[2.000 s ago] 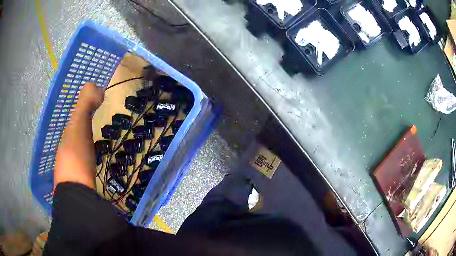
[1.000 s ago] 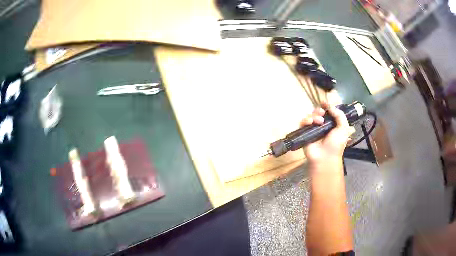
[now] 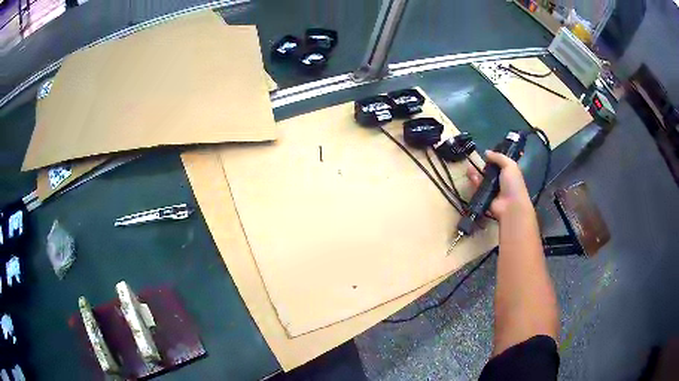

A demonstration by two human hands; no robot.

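My right hand [image 3: 504, 184] is closed around the black electric screwdriver [image 3: 488, 186], above the right edge of the cardboard sheet [image 3: 335, 238]. Its thin metal bit points down and to the left. Several black corded units [image 3: 423, 132] lie at the back right of the cardboard, left of the screwdriver, with their leads trailing toward it. The dark red fixture board [image 3: 175, 335] with two upright pale blocks lies at the lower left and holds no unit. My left hand is not in view.
A utility knife [image 3: 155, 215] and a crumpled clear bag [image 3: 60, 249] lie above the fixture. Black housings [image 3: 11, 271] line the left edge. A large cardboard sheet [image 3: 156, 85] lies at the back left. A metal post [image 3: 383, 37] stands behind. A cord hangs past the bench's front edge.
The view has turned from the blue crate to the bench. The screwdriver, in my right hand since a second ago, now points more steeply down. The arm in the crate is out of view.
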